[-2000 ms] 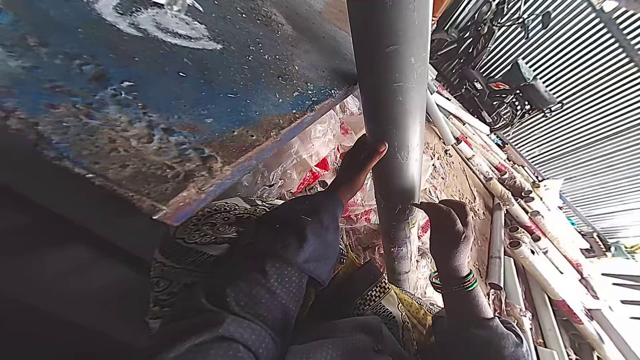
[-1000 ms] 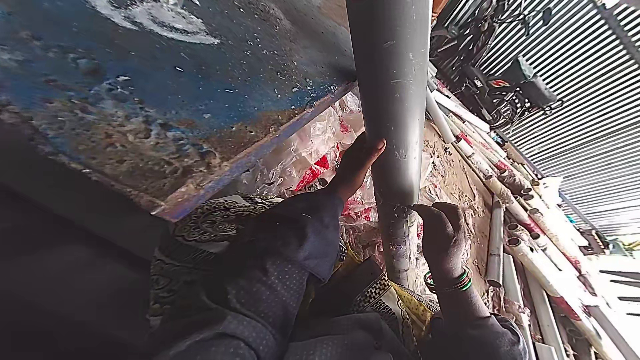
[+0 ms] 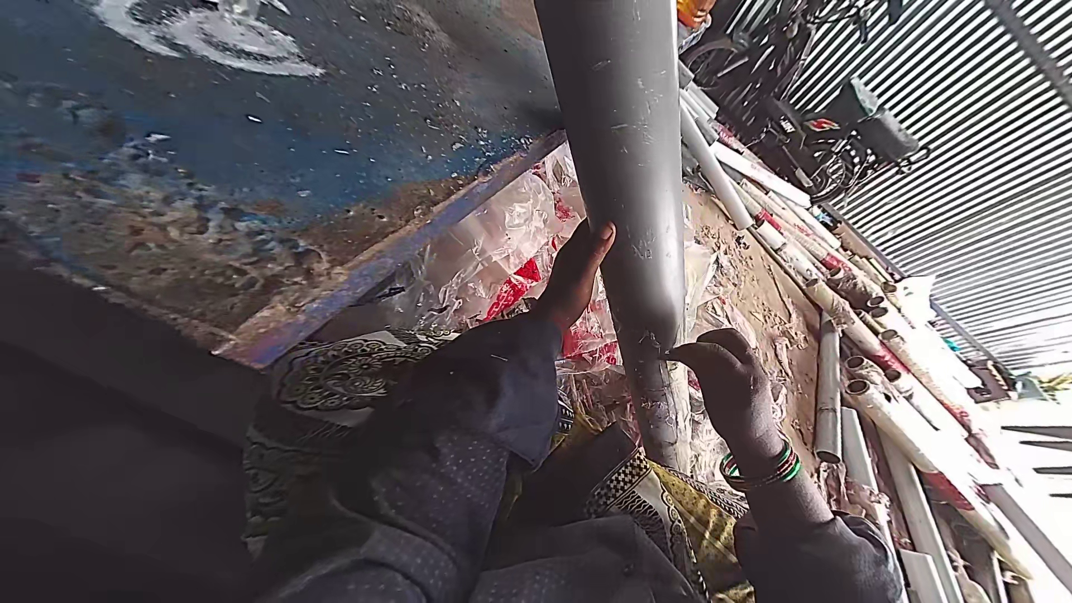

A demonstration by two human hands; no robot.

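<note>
A long grey plastic pipe (image 3: 636, 151) runs from the top of the head view down towards my lap, narrower and scuffed at its lower part. My left hand (image 3: 578, 272) rests against its left side, thumb on the surface and the other fingers hidden behind. On the right, my right hand (image 3: 727, 377) has its fingers curled, with a fingertip and thumb at the edge of the narrower part. Whether something small is pinched there cannot be told. Green and red bangles (image 3: 764, 469) circle the right wrist. Patterned cloth (image 3: 352, 377) covers my lap.
A worn blue-painted slab (image 3: 335, 176) with a raised edge lies at left. Crumpled clear and red plastic wrap (image 3: 494, 251) fills the ground behind the pipe. More pipes (image 3: 888, 410) lie stacked at right, near a parked motorcycle (image 3: 863, 126) and a corrugated metal sheet wall (image 3: 988, 167).
</note>
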